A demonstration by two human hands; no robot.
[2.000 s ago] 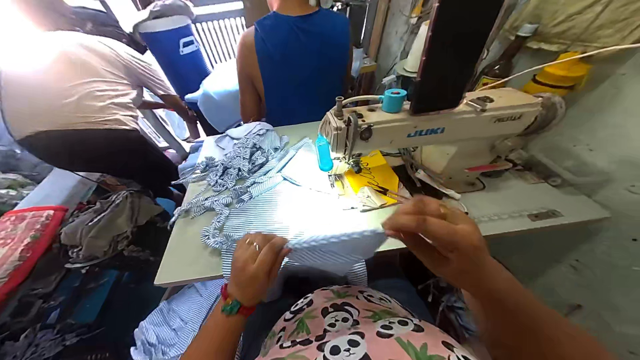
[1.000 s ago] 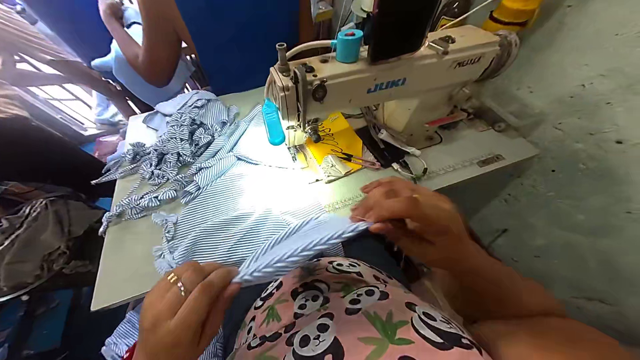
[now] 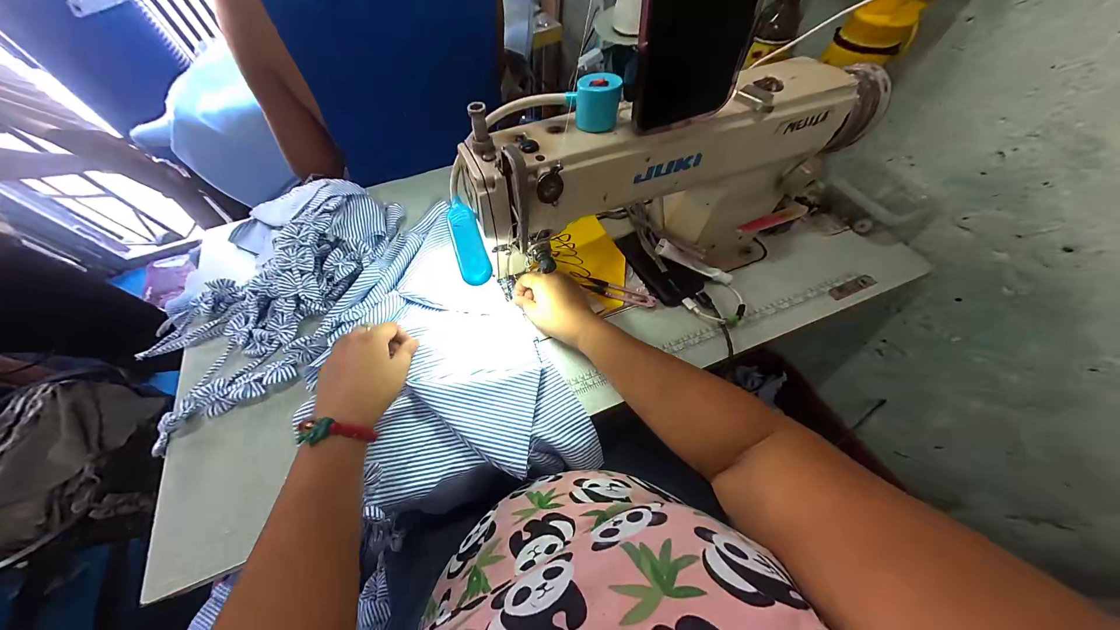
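Observation:
Blue-and-white striped fabric spreads over the sewing table and hangs off its front edge. My left hand, fingers curled, rests at the left part of this fabric; whether it pinches the cloth is unclear. Close to the needle and presser foot of the Juki sewing machine, my right hand has its fingers bunched at the fabric edge; what lies between the fingertips is hidden. A turquoise plastic piece hangs at the machine's head, left of my right hand. Gathered striped trim is heaped left of the machine.
Behind the machine's needle area lie a yellow sheet, pink-handled snips and a dark device with cables. A phone-like screen stands before the machine arm. A person in blue is beyond the table. A wall bounds the right.
Both hands have moved forward from near my lap, the right to the needle area, the left onto the fabric. The striped edge earlier stretched between them is now down on the table.

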